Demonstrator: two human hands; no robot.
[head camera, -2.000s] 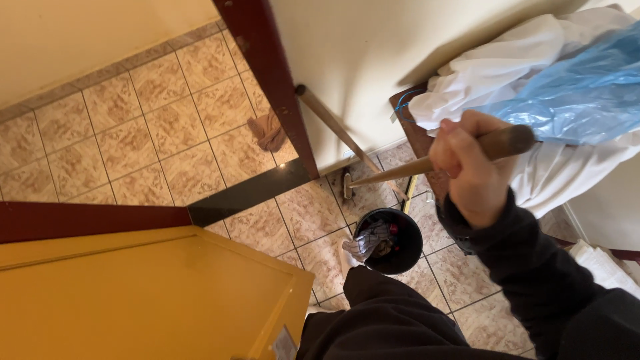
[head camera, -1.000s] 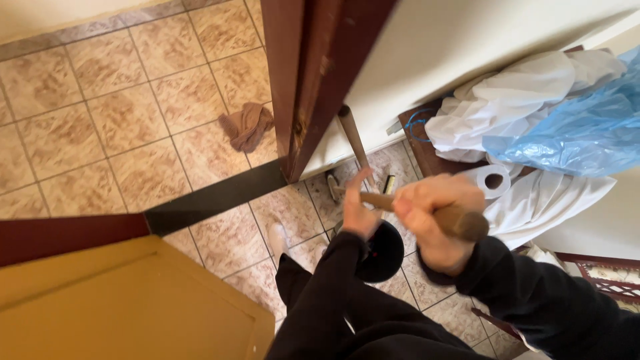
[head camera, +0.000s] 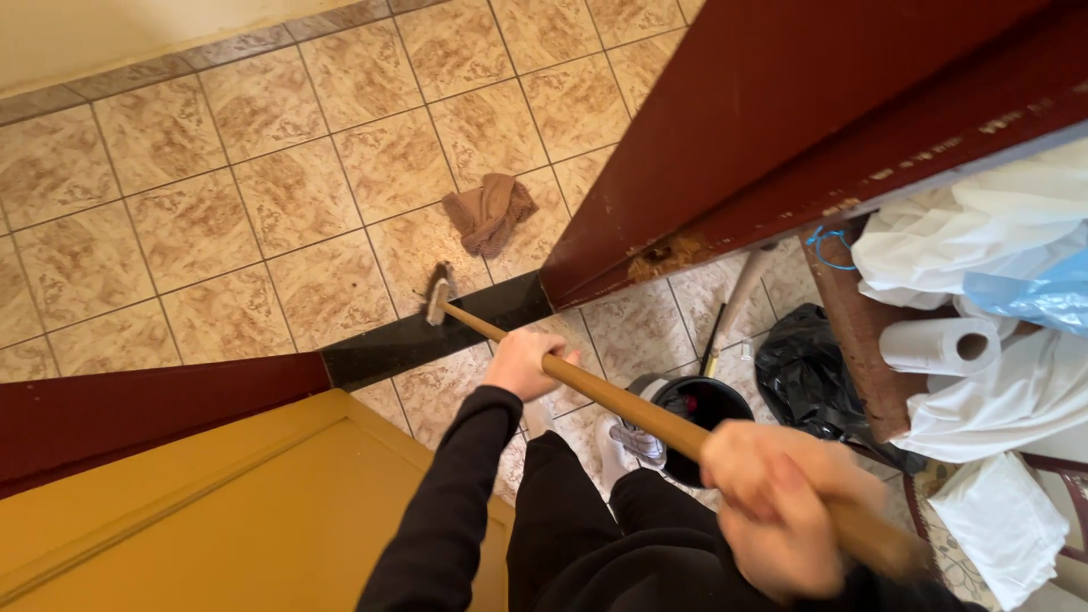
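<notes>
Both hands hold the wooden handle of a broom (head camera: 625, 398), which slants from the lower right up to the doorway. My left hand (head camera: 531, 364) grips the handle partway down. Nearer its top end, my right hand (head camera: 786, 501) is wrapped round it, somewhat blurred. The broom's head (head camera: 439, 294) rests at the far edge of the dark door sill (head camera: 408, 344), on the tiles. Just beyond it a crumpled brown cloth (head camera: 490, 214) lies on the tiled floor.
By my feet stands a black bucket (head camera: 739, 408) with things inside; a second pole (head camera: 738, 297) is behind it. A black plastic bag (head camera: 799, 365), a paper roll (head camera: 939, 347) and white sheeting (head camera: 1011, 399) are at right. The yellow door (head camera: 238, 510) and dark red frame (head camera: 722, 153) flank the sill.
Two seconds ago only my right hand showed on the handle; now my left hand grips it too. The broom's head has moved from beside the bucket to the door sill. The view has shifted toward the doorway.
</notes>
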